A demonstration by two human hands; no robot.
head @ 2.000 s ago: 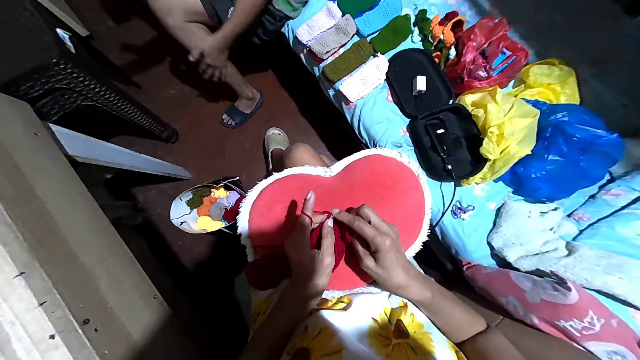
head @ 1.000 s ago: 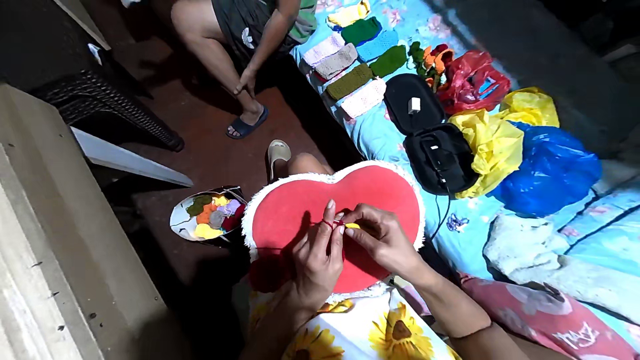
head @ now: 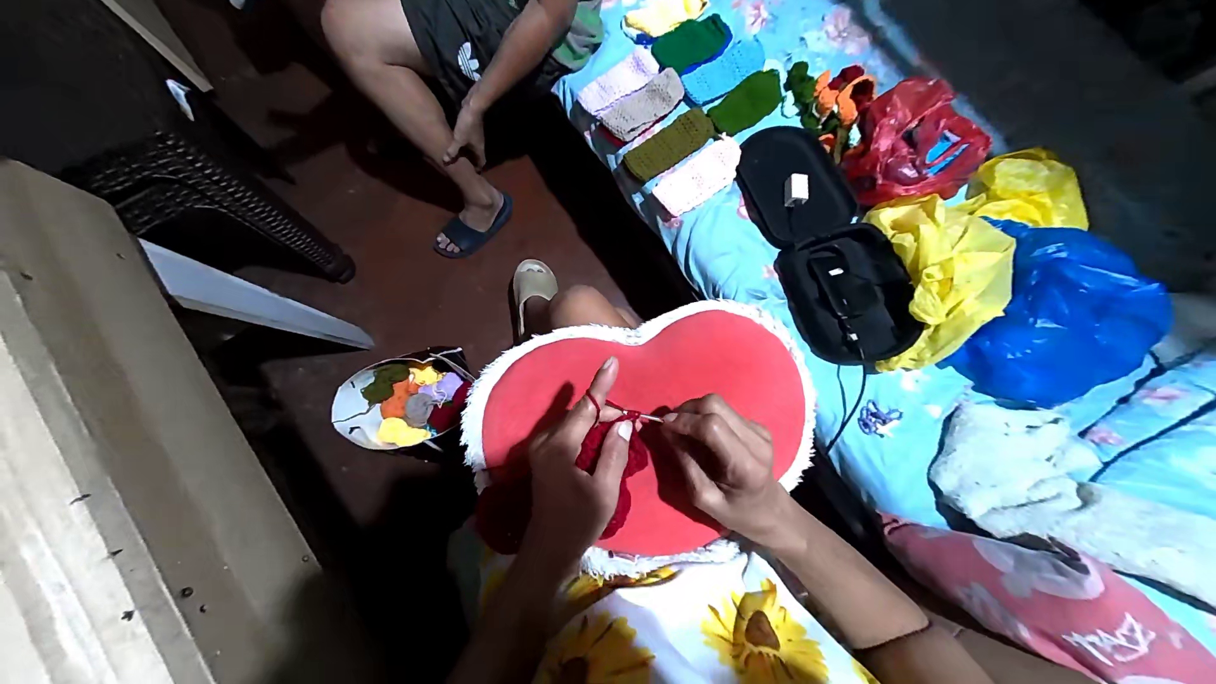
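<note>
On my lap lies a red heart-shaped cushion (head: 703,380) with a white fluffy edge. Above it my left hand (head: 584,456) holds a dark red crocheted piece (head: 608,465), its index finger raised with red yarn looped round it. My right hand (head: 727,456) pinches a thin crochet hook (head: 651,418), whose tip meets the yarn at the top of the piece. A ball of dark red yarn (head: 503,513) rests at the cushion's lower left, partly behind my left forearm.
A container of coloured yarn balls (head: 404,404) stands left of the cushion. On the bed are crocheted rectangles (head: 670,142), an open black case (head: 845,285) with a cable, and yellow (head: 950,275) and blue plastic bags (head: 1064,313). Another person's leg (head: 399,104) and a chair (head: 228,199) are beyond.
My left index finger has risen from its bent pose of a second ago, and my right hand has drawn slightly away from the left. The other person's hand has moved down the leg since the earliest frame.
</note>
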